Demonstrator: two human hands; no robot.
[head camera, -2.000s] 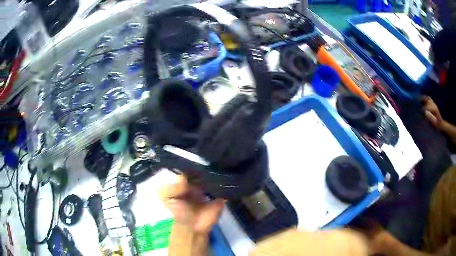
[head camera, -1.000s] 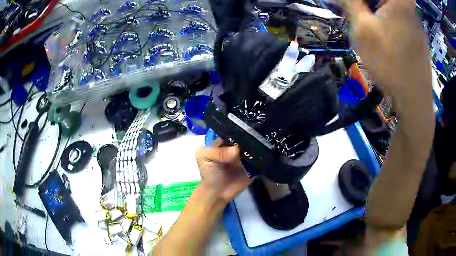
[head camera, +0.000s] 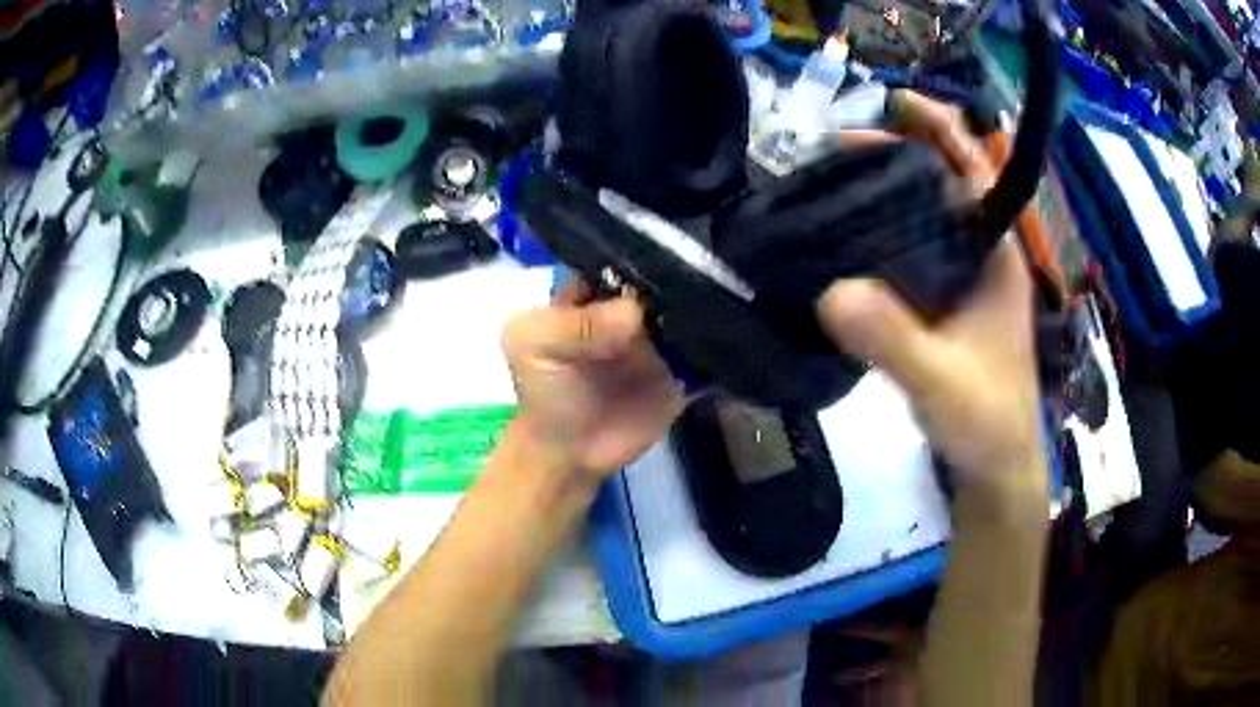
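Note:
Black over-ear headphones (head camera: 650, 111) are held up over the blue-rimmed parts tray (head camera: 774, 624). A long black housing with a pale strip (head camera: 677, 269) is in front of the cups. My left hand (head camera: 594, 380) grips the near left end of this housing. My right hand (head camera: 953, 332) is around the right cup, its fingers partly hidden behind the cup. Whether the housing and headphones are joined cannot be told. A black oval housing with a small pale square (head camera: 760, 483) lies on the tray's white liner.
Left on the bench lie a green strip (head camera: 435, 449), white ribbon-like strips (head camera: 311, 345), small silver cells with yellow ends (head camera: 283, 532), a teal ring (head camera: 382, 141) and black rings. A clear blister tray (head camera: 277, 83) is behind. Another blue tray (head camera: 1140, 221) and a person (head camera: 1202, 594) are at right.
My right hand has come down from the upper right onto the right cup. The headphones have turned, so the left cup's opening shows. The view has shifted.

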